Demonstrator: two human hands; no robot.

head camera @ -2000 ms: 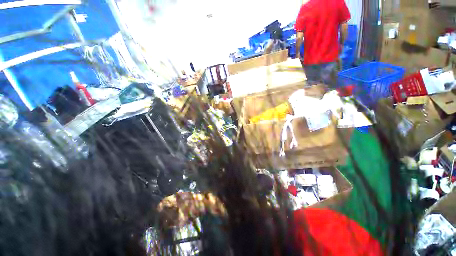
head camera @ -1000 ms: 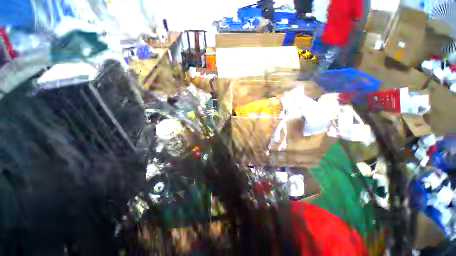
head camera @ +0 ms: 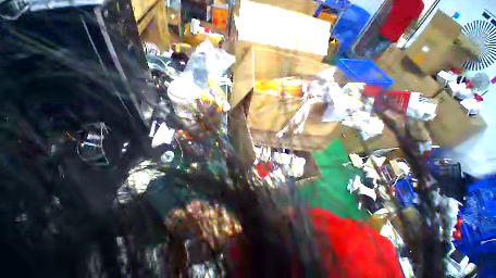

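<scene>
Neither of my hands can be made out; dark hair strands cover much of the lower and left picture. Nearest in front is my red top (head camera: 353, 247) at the bottom. Beyond it lies a green surface (head camera: 334, 182). A carton of white and red parts (head camera: 280, 163) stands at its far left edge. A blurred brown lump (head camera: 204, 220) shows through the hair at the bottom. White round parts (head camera: 142, 182) lie left of it, partly hidden.
A large open carton (head camera: 293, 122) holds white bags and something yellow. Blue crates (head camera: 364, 73) stand behind and at the lower right. Mixed white parts (head camera: 364, 187) are heaped at right. A dark cabinet-like object (head camera: 65, 65) fills the left. A person in red (head camera: 402, 19) stands far back.
The view has tilted down and turned right, so the cartons and crates sit higher and further left. More of the right-hand heap and blue crates shows. The person in red is now near the top edge.
</scene>
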